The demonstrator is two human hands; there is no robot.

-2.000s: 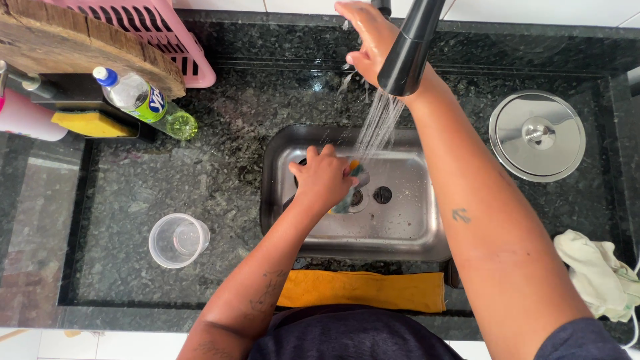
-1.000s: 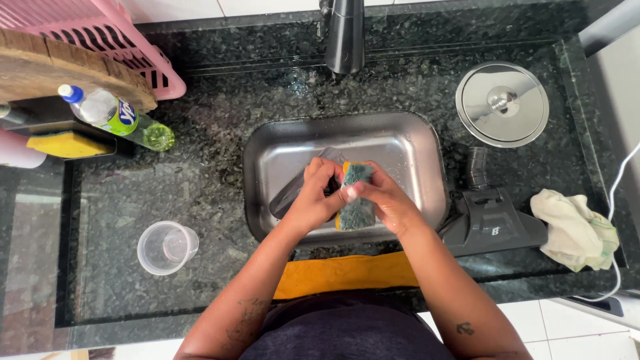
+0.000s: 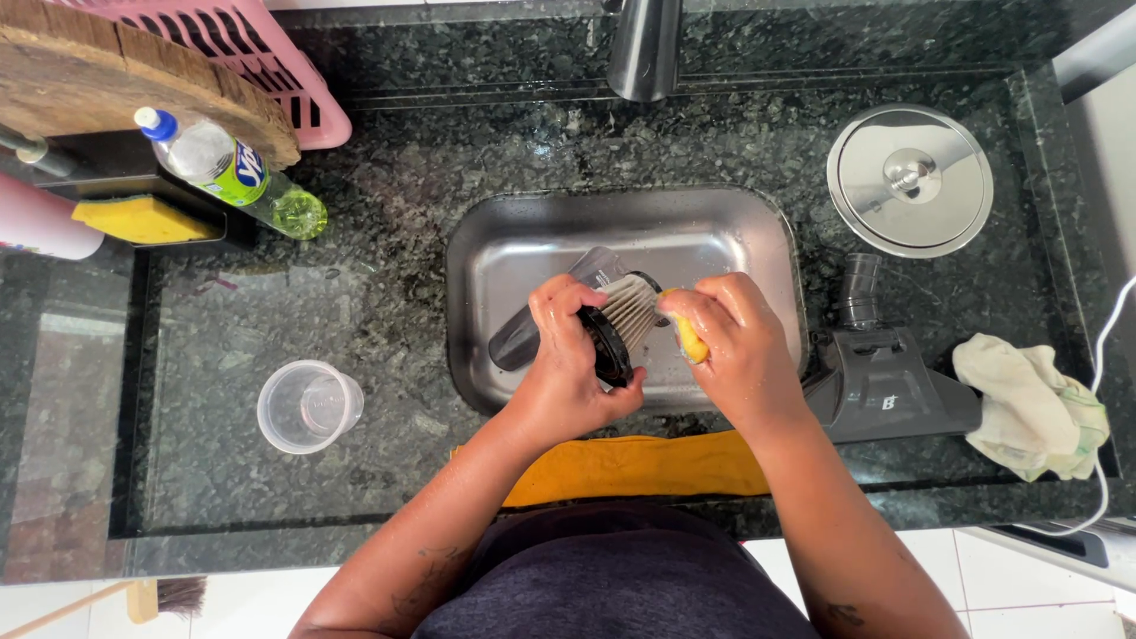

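Over the stainless steel sink (image 3: 497, 231), my left hand (image 3: 568, 364) grips the black rim of a pleated vacuum cleaner filter (image 3: 628, 311), which lies tilted with its pale pleats toward the right. My right hand (image 3: 741, 346) squeezes a wet, soapy yellow sponge (image 3: 688, 335) close to the far end of the filter. Beneath my left hand, a dark translucent plastic vacuum part (image 3: 516, 337) rests in the basin, partly covered by my fingers. Above the sink stands the black faucet (image 3: 646, 53), with no water flowing from it.
Right of the sink are a grey vacuum floor head (image 3: 905, 386), a crumpled cloth (image 3: 1034, 408) and a steel lid (image 3: 910, 182). Leftward are a clear plastic tub (image 3: 309, 408), a detergent bottle (image 3: 240, 177), another sponge (image 3: 146, 220) and a pink rack (image 3: 324, 115). A mustard cloth (image 3: 635, 466) lies along the front edge.
My right hand was up by the running faucet; the water has stopped and that hand is down over the sink with the sponge. The pleated filter now shows in my left hand.
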